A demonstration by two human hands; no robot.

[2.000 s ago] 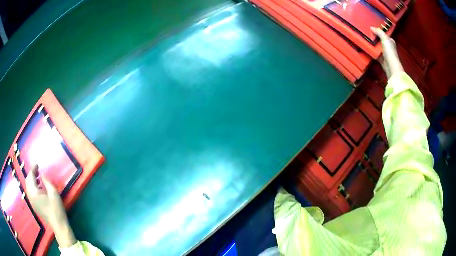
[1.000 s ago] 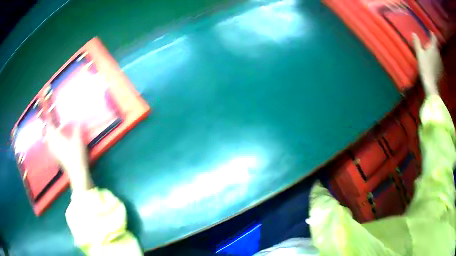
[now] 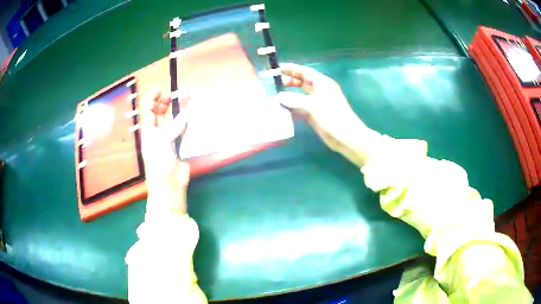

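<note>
My left hand (image 3: 163, 130) and my right hand (image 3: 314, 101) hold a clear touch panel (image 3: 222, 77) by its two long black edges, raised above a foam tray. Pale tape tabs (image 3: 266, 50) sit along those edges. The panel's lower part is white with glare. The orange-red foam tray (image 3: 155, 72) lies tilted on the green bench. A second touch panel (image 3: 110, 148) lies in the tray's left half, left of my left hand.
A tray stack (image 3: 504, 95) with panels on top stands at the right edge of the green bench (image 3: 285, 237). More red trays (image 3: 522, 228) show below the bench edge at the lower right. Blue objects (image 3: 29, 21) are at the top left.
My right hand has left the tray stack and come to the panel. The panel is now lifted off the tray between both hands. The view has turned left.
</note>
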